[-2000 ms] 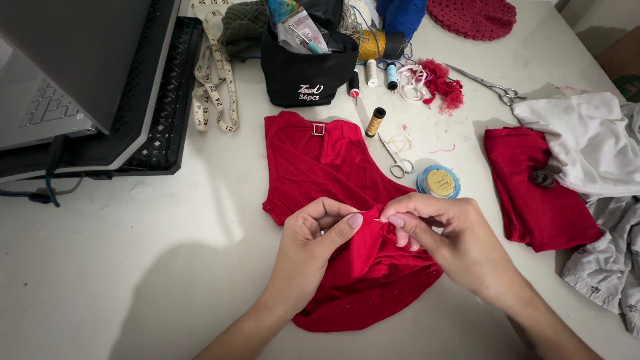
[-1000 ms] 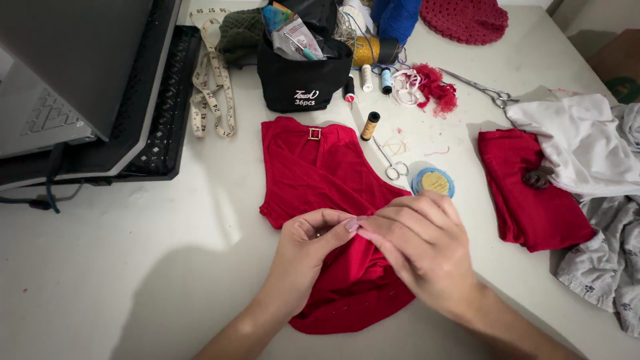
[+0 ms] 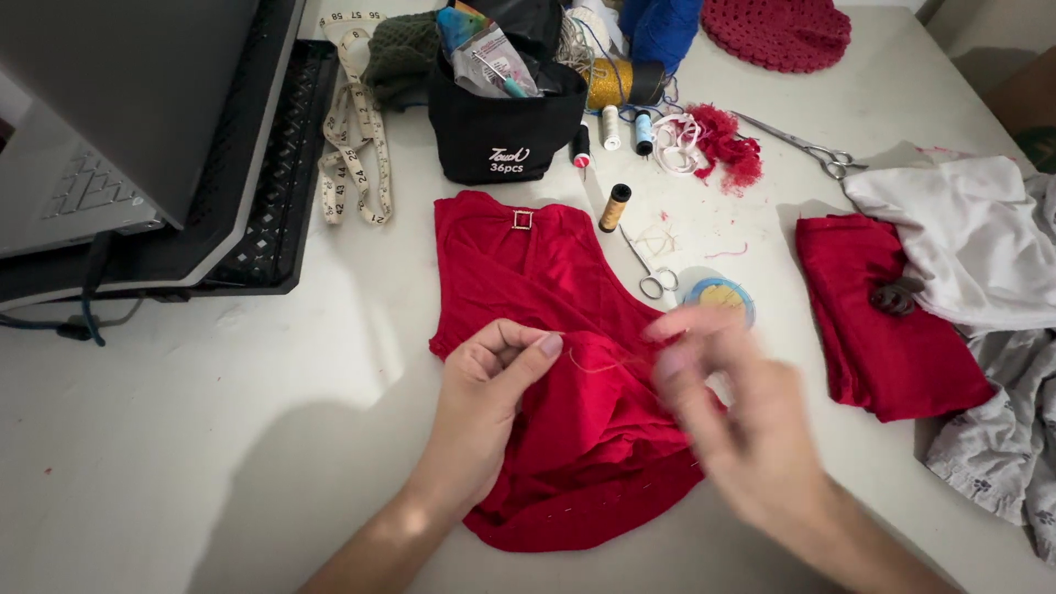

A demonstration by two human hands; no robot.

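A red fabric garment (image 3: 528, 280) with a small square buckle (image 3: 522, 219) near its top lies on the table, pins along its curved lower hem. Above its middle, my left hand (image 3: 495, 388) pinches something tiny between thumb and forefinger, perhaps thread or the fabric's edge; which one is unclear. A fine reddish thread (image 3: 598, 367) loops over the cloth between my hands. My right hand (image 3: 726, 388) is blurred by motion at the garment's right side, and what its fingers hold cannot be made out. Small scissors (image 3: 656, 276) and a blue-rimmed pin case (image 3: 719, 299) lie just beyond it.
Behind are a black pouch (image 3: 507, 124), a yellow thread spool (image 3: 615, 208), other spools, red yarn scraps (image 3: 730, 148) and larger scissors (image 3: 804, 147). A tape measure (image 3: 355, 132) and a laptop (image 3: 107, 124) stand left. Folded red cloth (image 3: 883, 330) and white fabric (image 3: 957, 239) lie right.
My right hand has moved away from my left, to the right; their fingertips met in the earlier frames. A thread now shows between them. My left hand has stayed nearly in place.
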